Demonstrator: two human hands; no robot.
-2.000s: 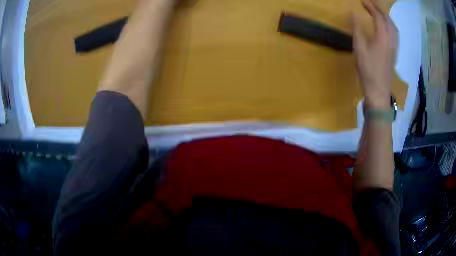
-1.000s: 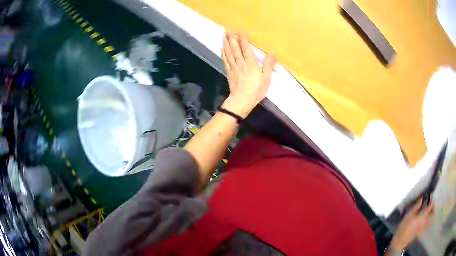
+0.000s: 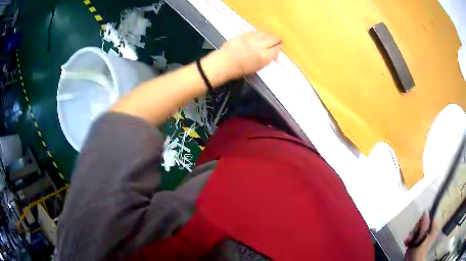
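The orange-tan paper pattern [image 3: 337, 61] lies on white underlay paper [image 3: 357, 176], with pale fabric [image 3: 300, 76] showing in a thin strip along its near edge. A dark bar weight [image 3: 392, 58] lies on the pattern. My left hand [image 3: 250, 51] is at the pattern's near edge, thumb and fingers pinched together on the fabric edge; the pinched part is mostly hidden. My right hand [image 3: 423, 237], low at the right and partly cut off, is shut on the black handle of the shears [image 3: 443, 186]. Their long blades point up and right beside the pattern's narrow end.
The grey metal table edge [image 3: 288, 120] runs diagonally beside my red apron [image 3: 276, 193]. A white bucket [image 3: 87, 97] stands on the green floor at the left, with white scraps [image 3: 130, 30] around it. Another black bar [image 3: 455, 218] lies at the far right.
My left hand has gone from lying flat and spread on the edge to a curled pinch. My right hand has raised the shears into clearer view.
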